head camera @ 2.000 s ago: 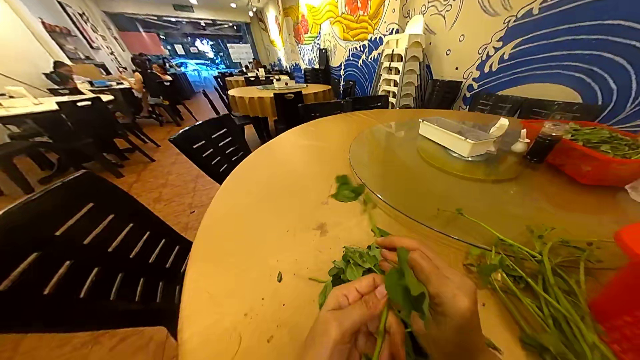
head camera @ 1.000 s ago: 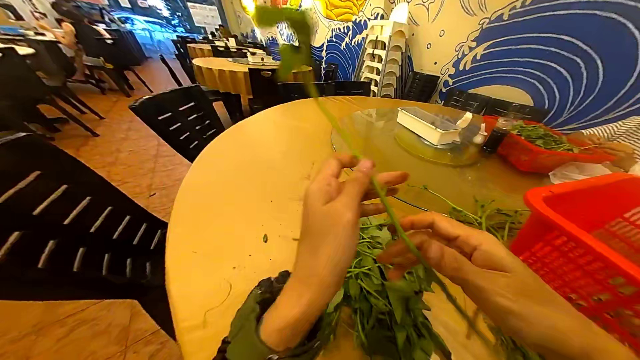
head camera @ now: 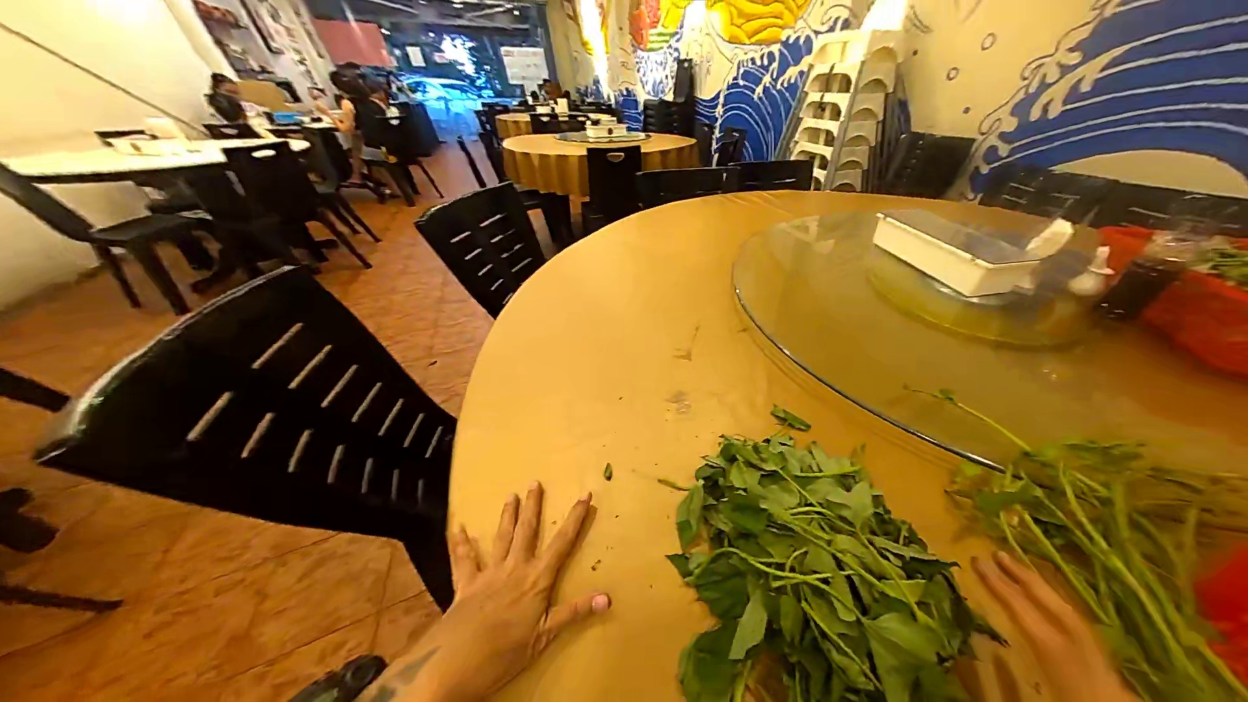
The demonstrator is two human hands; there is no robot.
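My left hand (head camera: 517, 590) lies palm down with spread fingers on the round table's tan cover (head camera: 604, 322), near its left edge, and holds nothing. To its right is a heap of picked green leaves with short stems (head camera: 819, 575). Between that heap and a bunch of long leafy green stems (head camera: 1102, 546) rests my right hand (head camera: 1048, 619), its fingers extended beside the leaves; nothing is seen in its grasp, and part of it is cut off by the lower frame edge. The long stems lie partly over the rim of the glass turntable.
On the glass turntable (head camera: 829, 361) stand a white box (head camera: 951, 255) and a dark sauce bottle (head camera: 1136, 283). A red basket (head camera: 1204, 317) of greens is at the far right; part of another red thing shows lower right. Black slatted chairs (head camera: 283, 419) flank the table's left side. People sit farther off.
A long stem was between my hands one second ago; now neither hand holds it. My left hand has come down flat on the table, and my right hand is down beside the leaf heap.
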